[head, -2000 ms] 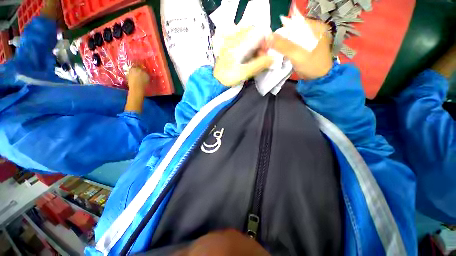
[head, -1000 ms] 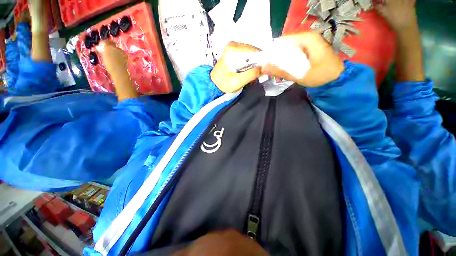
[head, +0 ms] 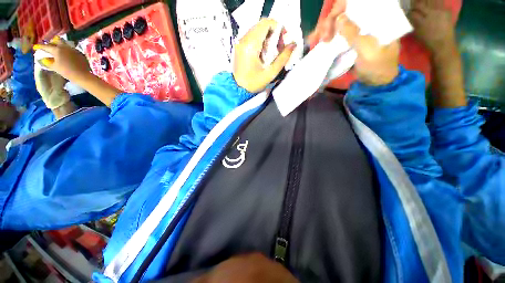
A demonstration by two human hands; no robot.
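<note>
My right hand grips thin white slips; one part hangs down toward my chest and another sticks out above the hand. My left hand is beside them with thumb and fingers apart, and I see nothing gripped in it. More white slips lie on the bench just beyond my left hand. A clear bag of printed white pieces lies left of my left hand. The red mat is partly behind my right hand and the slips. No grey strips show.
A red blister tray with black round parts under clear film is at the left. A neighbour's blue sleeves and hands, one gloved, are further left. Another person's hand reaches over the red mat at the right.
My hands were together on the slips and have moved apart; the slips stay in my right hand. The left neighbour's hand has left the blister tray. The right neighbour's hand has come over the mat.
</note>
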